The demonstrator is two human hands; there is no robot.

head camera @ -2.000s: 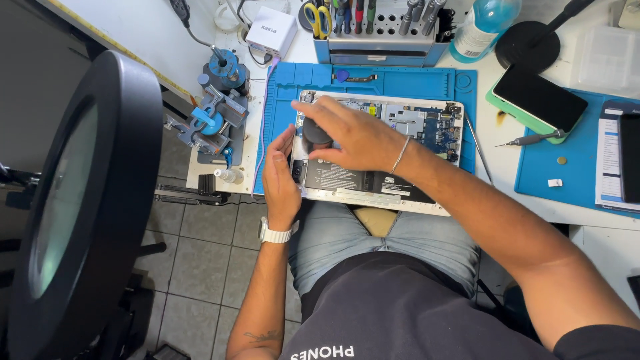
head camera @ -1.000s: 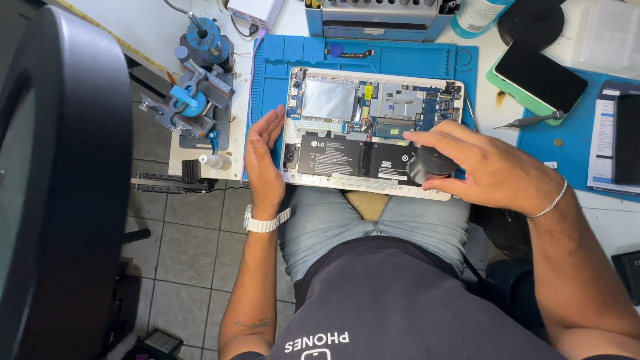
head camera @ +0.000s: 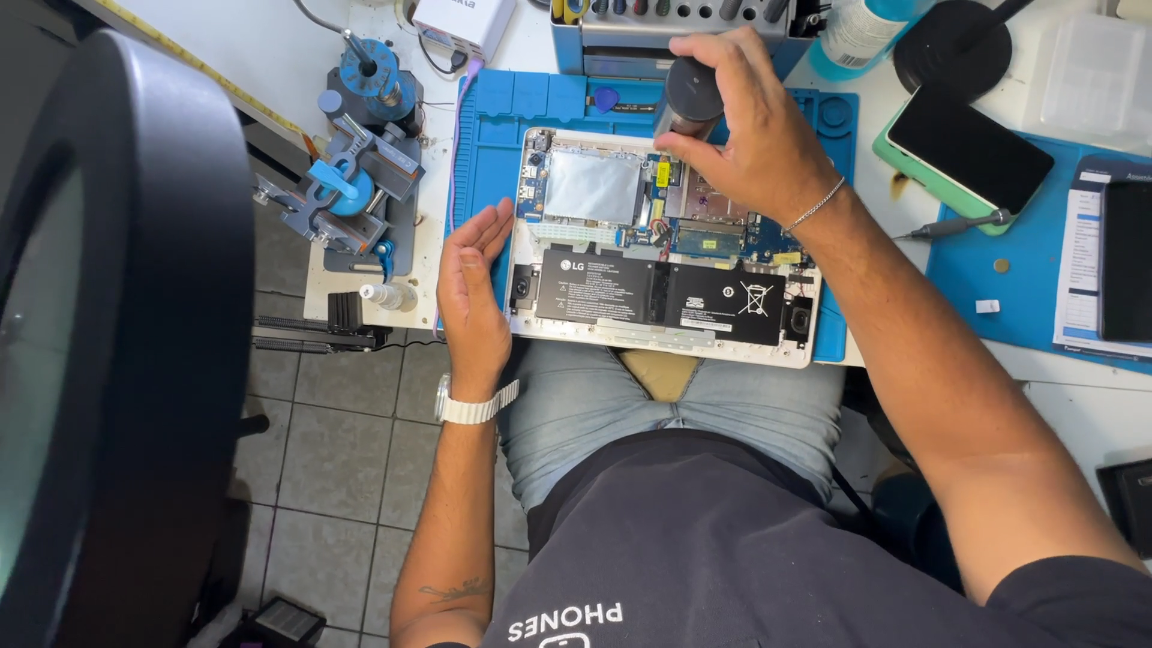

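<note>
An opened laptop (head camera: pixel 531 315) lies on the blue repair mat (head camera: pixel 486 184), overhanging the bench edge near my lap. Its black LG battery (head camera: pixel 598 290) spans the near side, with circuit boards and a silver-covered part (head camera: pixel 592 186) beyond it. My right hand (head camera: pixel 751 126) grips a dark-capped cylindrical object (head camera: pixel 693 90) over the laptop's far edge; its lower part looks clear, and its exact kind cannot be told. My left hand (head camera: pixel 479 279) is beside the laptop's left edge with the palm turned toward it, fingers extended, holding nothing.
A magnifier lamp (head camera: pixel 135 315) looms at the left. Beyond my left hand are a blue clamp stand (head camera: pixel 355 189) and a small bottle (head camera: pixel 387 296). A tool organizer (head camera: pixel 666 45) stands at the back. To the right lie a phone (head camera: pixel 972 148), a precision screwdriver (head camera: pixel 963 224) and a blue mat (head camera: pixel 963 270).
My right hand, holding the dark-capped object, went from the laptop's left part to its near right part, and is now at the far edge. The left hand stays beside the laptop.
</note>
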